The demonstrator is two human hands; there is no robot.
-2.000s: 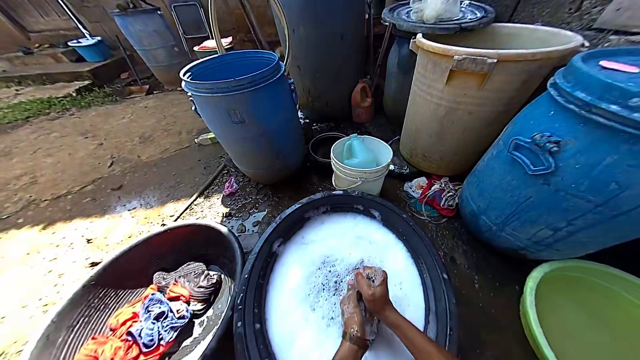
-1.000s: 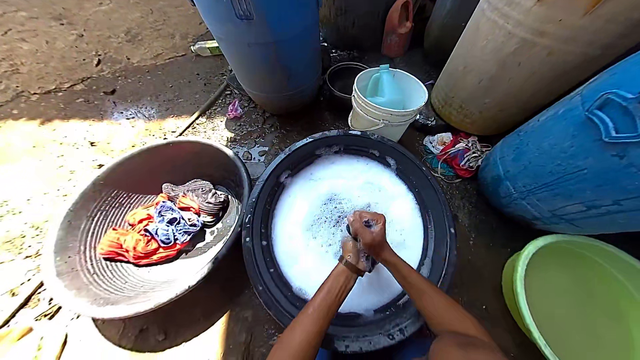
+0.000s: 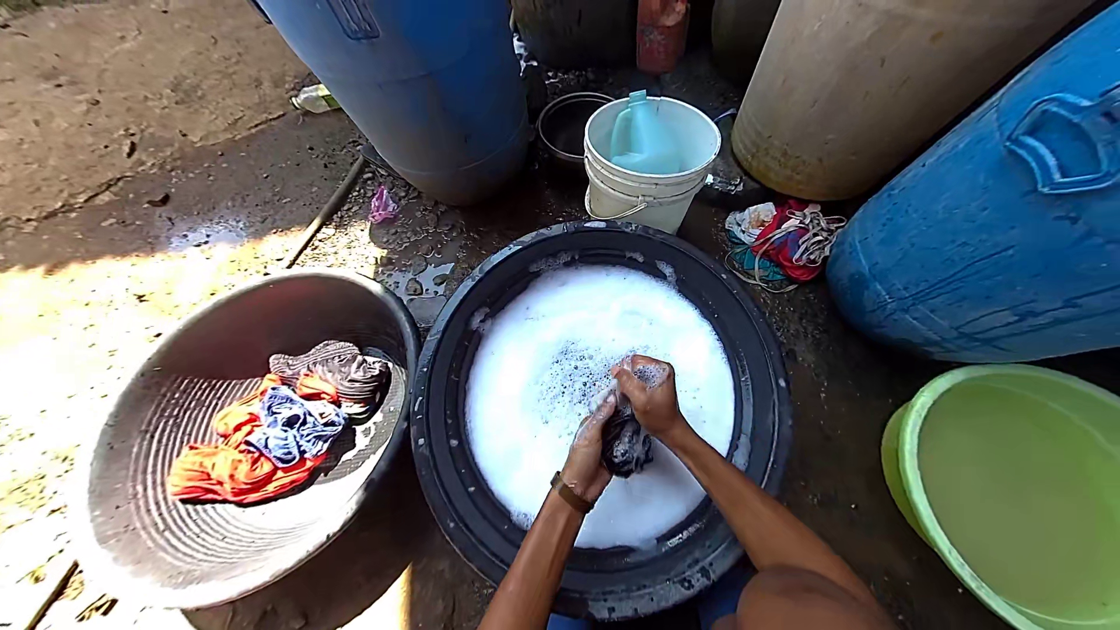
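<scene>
A round black tub full of white suds stands at the middle. Over the suds, my left hand and my right hand are close together, both closed on a dark wet cloth that bunches out below my right fist. Foam clings to my fingers and to the cloth. A brown band circles my left wrist. To the left, a ribbed grey basin holds orange clothing, a blue-and-white cloth and a dark striped cloth.
Behind the tub stands a white bucket with a light-blue plastic jug inside. Blue barrels and a beige barrel stand around. Rags lie on the ground. At right is a green basin of cloudy water.
The view has tilted down from the first frame. Dark cloth now shows plainly below my right fist; my hands remain together over the suds.
</scene>
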